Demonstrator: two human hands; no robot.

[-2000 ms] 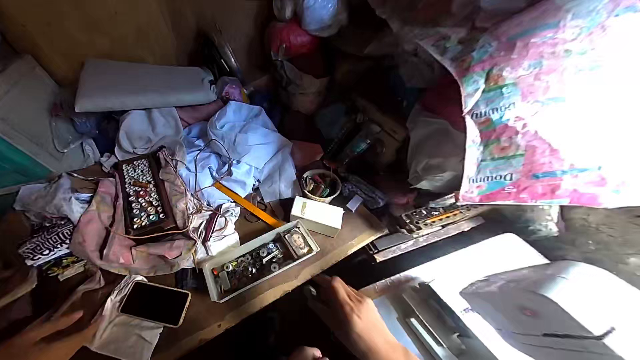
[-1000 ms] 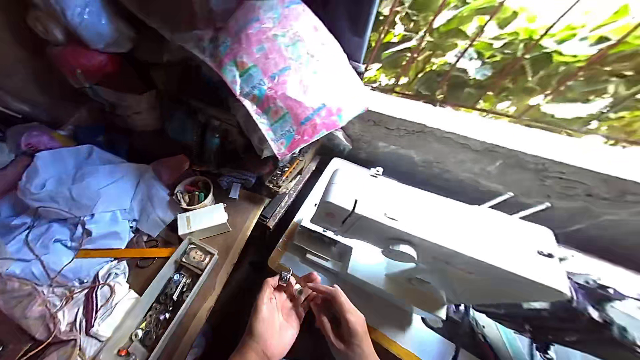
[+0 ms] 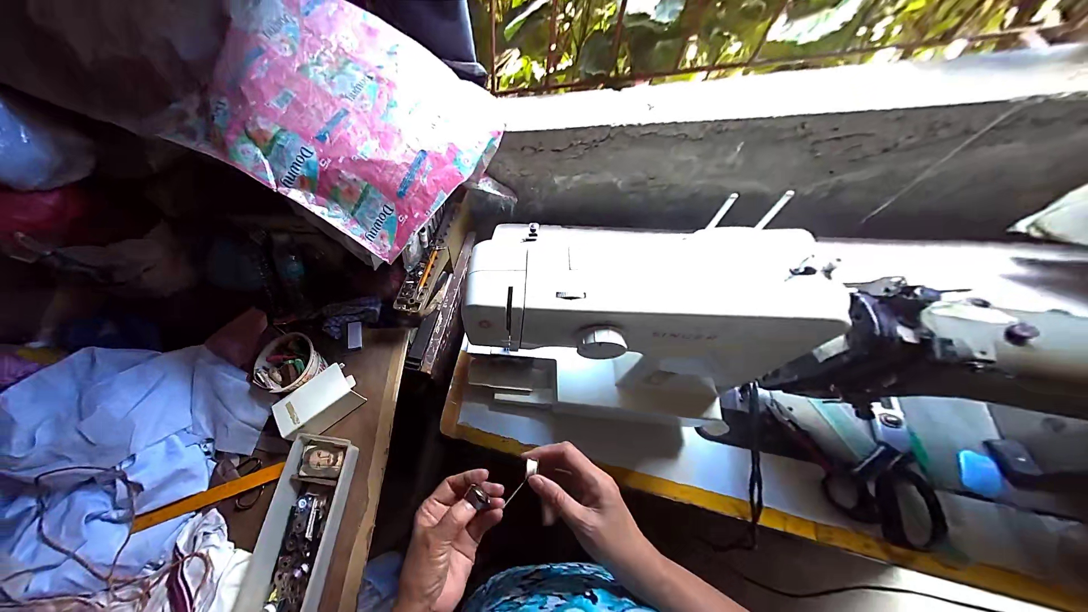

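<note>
Between the fingertips of my left hand (image 3: pixel 446 531) is a small dark metal piece (image 3: pixel 478 497), which looks like a bobbin case. My right hand (image 3: pixel 586 501) pinches a small white object (image 3: pixel 531 467), possibly a bobbin; a thin line, perhaps thread, runs from it toward the left hand. Both hands are close together but apart, in front of the white Singer sewing machine (image 3: pixel 663 293), above my lap. The machine's needle area is at its left end. To the left, a long open box (image 3: pixel 340 501) holds bobbins and small metal parts.
A small white carton (image 3: pixel 316 404) and a round tub of odds and ends (image 3: pixel 308 374) stand on the wooden table. Light blue cloth (image 3: pixel 102 416) and a yellow ruler (image 3: pixel 212 497) lie left. Black-handled scissors (image 3: pixel 909 510) lie right, near a dark machine head (image 3: pixel 918 340). A pink plastic sheet (image 3: pixel 348 119) hangs above.
The view has swung right, from the cluttered table to the sewing machine. My hands, far apart two seconds ago, have come together, and small items now show in their fingers.
</note>
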